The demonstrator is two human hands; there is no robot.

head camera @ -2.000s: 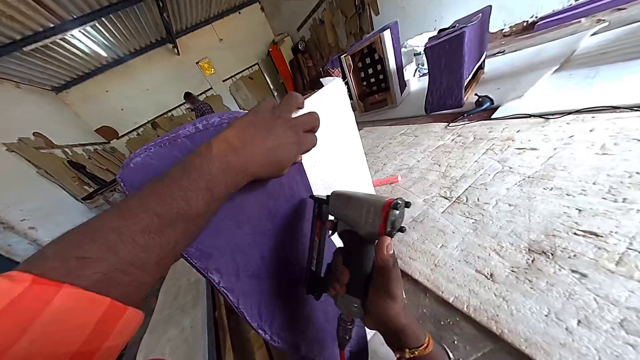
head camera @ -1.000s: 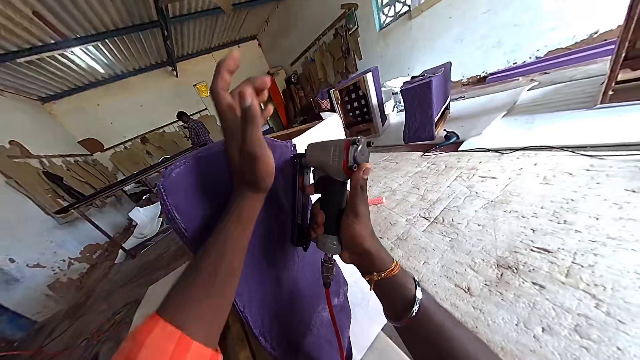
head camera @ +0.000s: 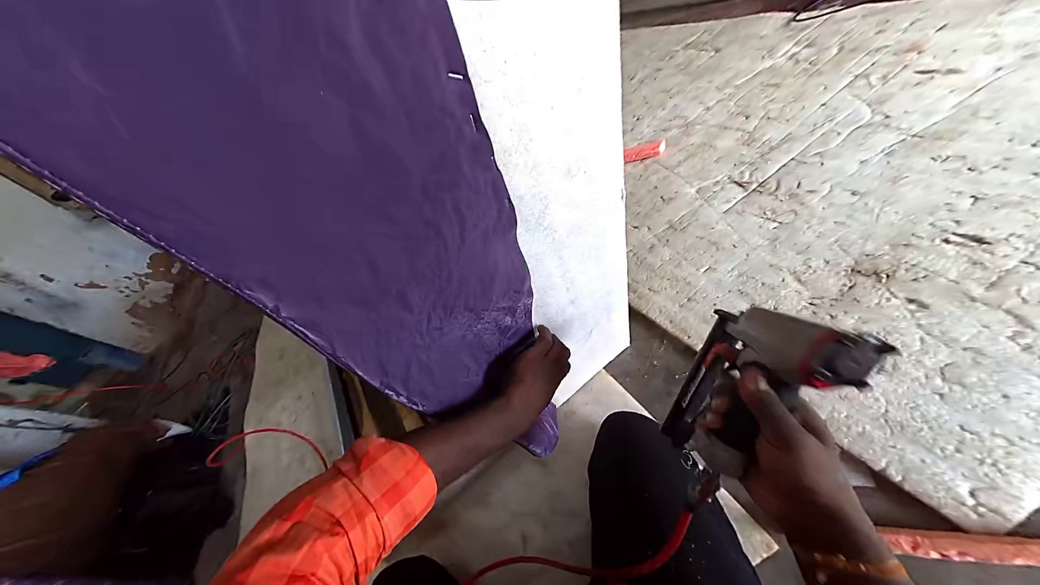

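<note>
Purple upholstery fabric (head camera: 325, 195) covers a curved panel and lies over a white board (head camera: 569, 203), with several staples along its right edge. My left hand (head camera: 536, 374) grips the lower right edge of that fabric, its fingertips against the white board. Off to the right, apart from the panel, my right hand (head camera: 780, 455) holds a pneumatic staple gun (head camera: 780, 357) by its handle, the nose pointing down and left. A red air hose (head camera: 674, 544) runs from the handle's base.
A worn, pale tabletop (head camera: 853, 203) fills the right side, with a short red stick (head camera: 644, 151) at its left edge. Below the panel is a pale plank (head camera: 280, 406). Red hose and tangled wires lie at lower left. My dark-clad knee (head camera: 634, 487) is between my hands.
My left hand, raised and spread a second ago, is now down on the fabric's lower edge. The staple gun has moved from against the panel to its right. The view has tilted down.
</note>
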